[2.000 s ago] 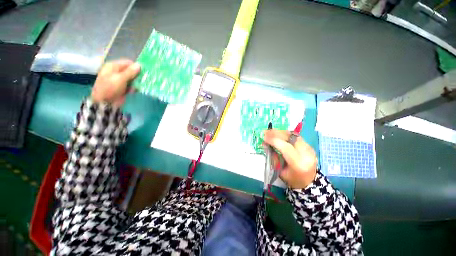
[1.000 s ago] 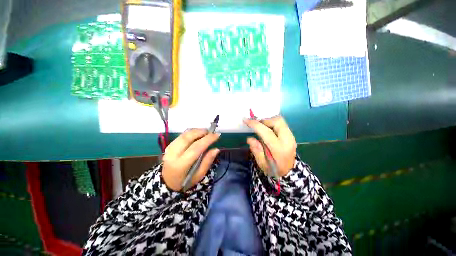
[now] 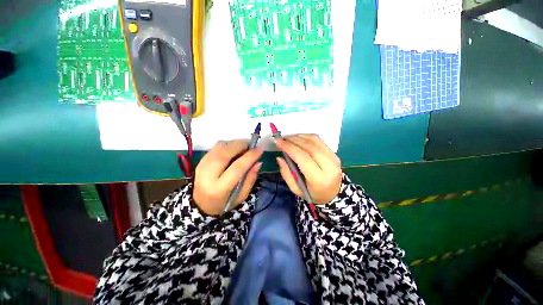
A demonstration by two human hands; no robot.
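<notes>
My left hand holds the black-tipped test probe like a pen. My right hand holds the red-tipped test probe. Both tips point up, close together, just below the near edge of a green circuit board. The board lies flat on the white paper sheet; its far edge is cut off by the picture's top. The digital multimeter lies left of it with leads plugged in at the bottom. Another circuit board lies left of the meter, partly hidden behind it.
A blue gridded clipboard with a small white paper lies at right on the teal bench. Below the bench at left is a red-rimmed bin with a green board in it. A grey metal bar shows top right.
The board held by my left hand at first now lies left of the meter. My left hand has since taken the black-tipped probe. The view moved closer, and the two probe tips came nearer together.
</notes>
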